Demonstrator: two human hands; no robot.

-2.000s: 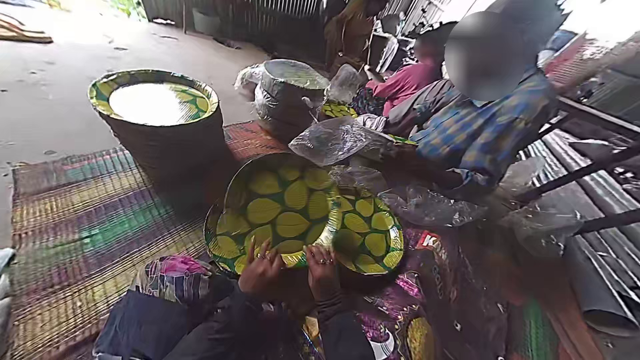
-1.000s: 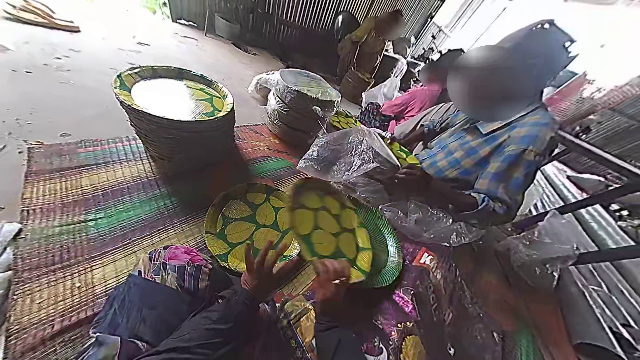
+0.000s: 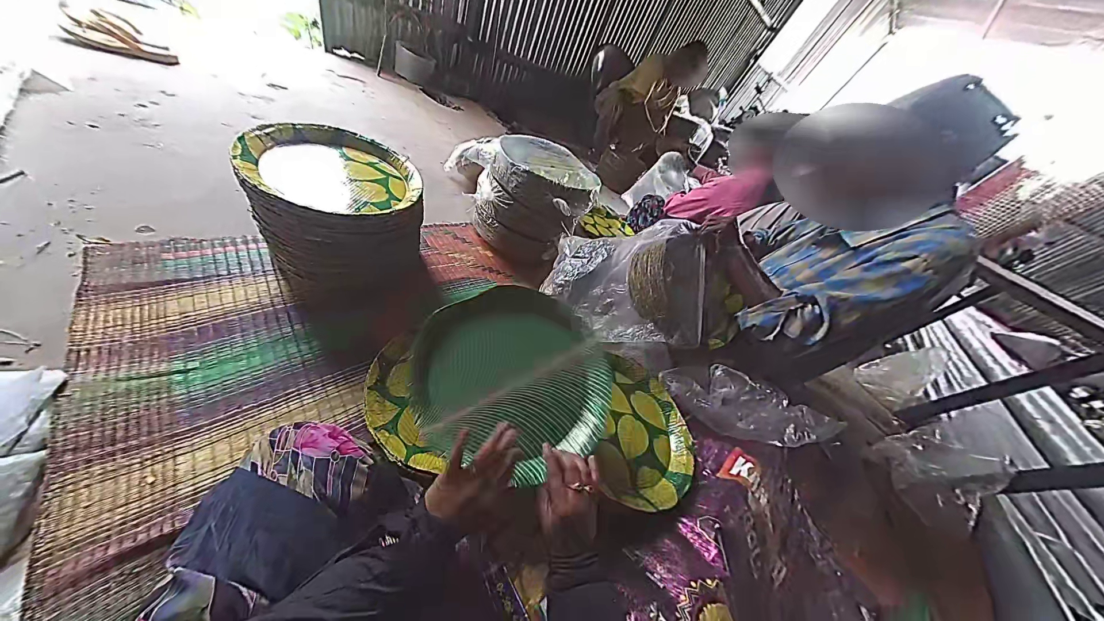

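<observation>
A round plate with a plain green ribbed face (image 3: 509,379), blurred, is tilted up in front of me, between two leaf-patterned plates. My left hand (image 3: 477,474) is at its lower edge with fingers spread. My right hand (image 3: 569,487), a ring on one finger, is at the lower right edge; whether it grips the rim is unclear. The left patterned plate (image 3: 388,414) lies partly behind the green one. To the right lies another yellow-and-green patterned plate (image 3: 647,431). A tall stack of such plates (image 3: 336,233) stands on the mat, farther left.
A plastic-wrapped stack (image 3: 530,198) stands beyond the striped woven mat (image 3: 198,362). At right, a seated person in a checked shirt (image 3: 862,267) holds plates in a clear bag (image 3: 604,285). Loose plastic (image 3: 750,410) and metal bars (image 3: 1052,479) lie that way. More people sit behind.
A patterned plate was held up at my right hand a second ago; now a plain green face shows between my hands. The person's clear bag now stands upright around plates.
</observation>
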